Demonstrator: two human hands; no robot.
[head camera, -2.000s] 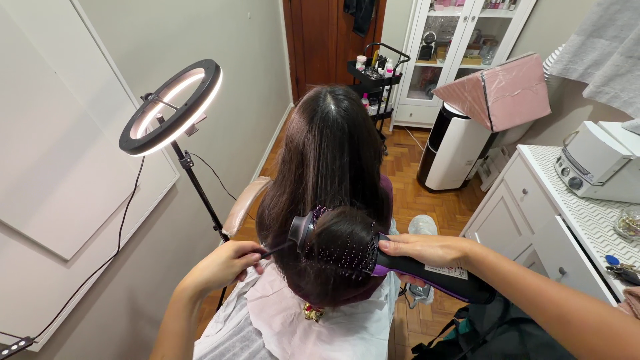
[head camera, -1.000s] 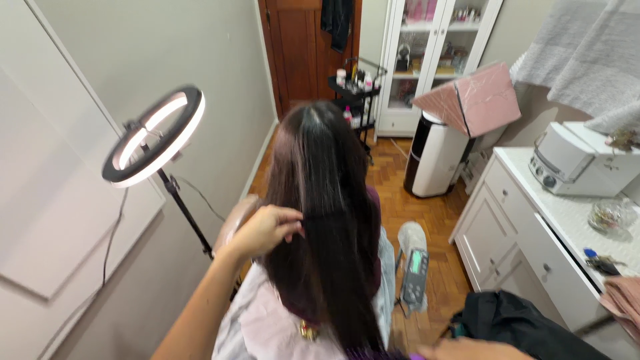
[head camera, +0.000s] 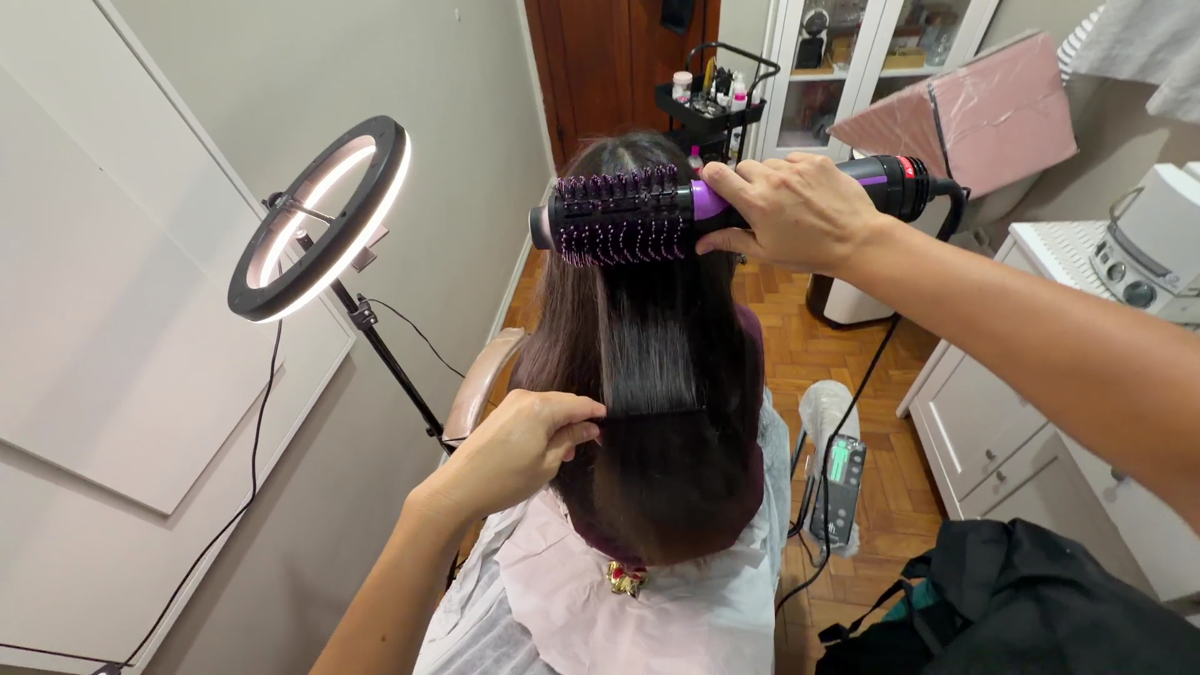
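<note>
A black and purple hot-air brush (head camera: 623, 217) lies level across the upper part of a seated person's long dark hair (head camera: 647, 356). My right hand (head camera: 787, 211) is closed around its handle. Lower down, at the left edge of a smooth lock, my left hand (head camera: 534, 441) pinches what looks like a thin dark comb, mostly lost against the hair. The person sits facing away, and a pale cape or cloth (head camera: 609, 619) covers the chair behind the back.
A lit ring light (head camera: 323, 216) on a stand is at the left, by the wall. To the right are a black trolley (head camera: 712, 117), a white cabinet (head camera: 984, 441), a covered armrest with a control panel (head camera: 837, 487) and a black bag (head camera: 1022, 600). The brush's cord hangs beside the chair.
The brush, low at the hair ends one second ago, is now up near the head in my right hand. My left hand has moved lower along the hair.
</note>
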